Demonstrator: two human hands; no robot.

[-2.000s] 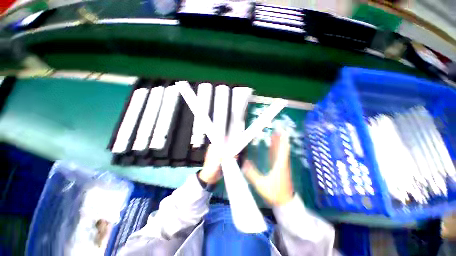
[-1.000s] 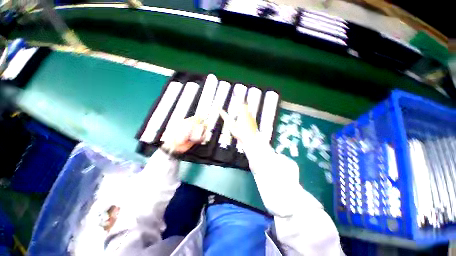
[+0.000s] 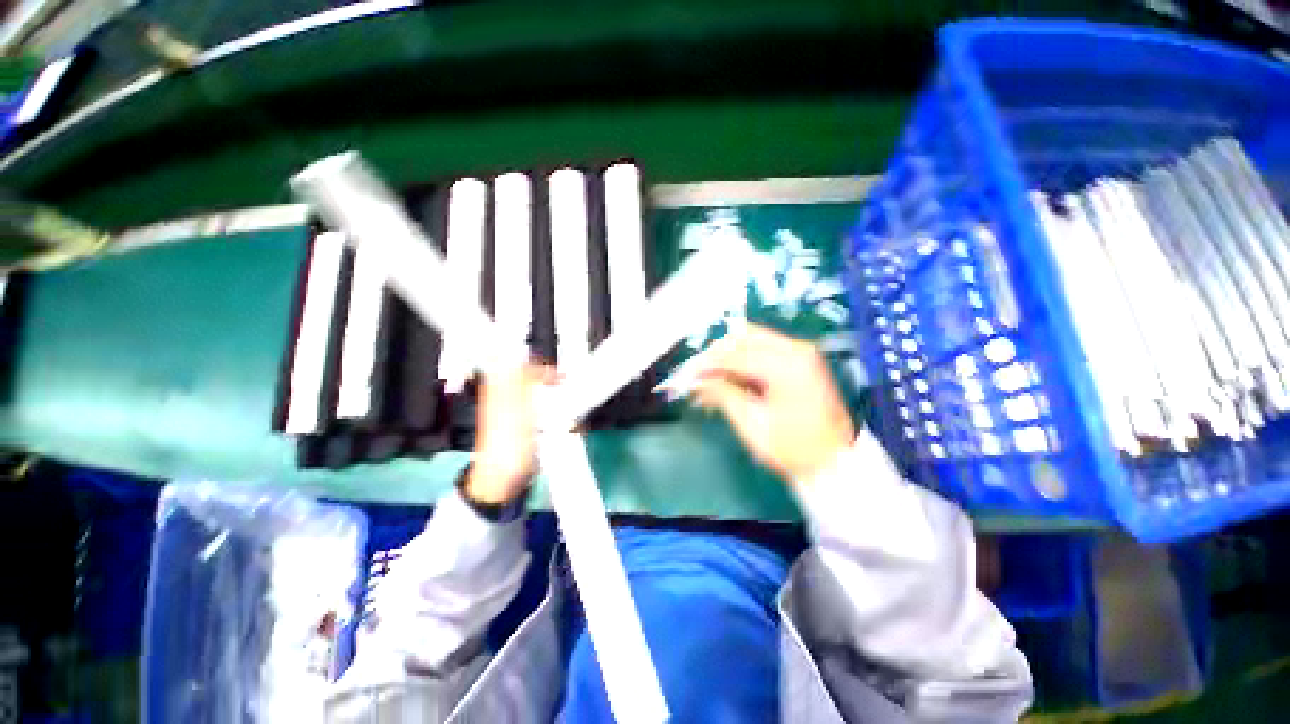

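My left hand is closed around crossing white lengths in front of the tray. One white bar extends up-left over the tray, another reaches up-right, and a long white strip hangs down over my lap. Where they meet is blurred and partly hidden. My right hand is right of them, thumb and fingers pinched on a small pale piece. The black tray holds several white bars side by side, with a dark gap between the left two and the others.
Small white pieces lie scattered on the green bench between tray and blue crate. That crate, at right, holds a dense bundle of thin white lengths. A lined blue bin is low at left. A darker green surface runs behind.
A second ago both hands were over the tray, at its bars. Now my left hand is below it with lifted white lengths, and my right hand has moved right, pinching a small piece. The view has shifted.
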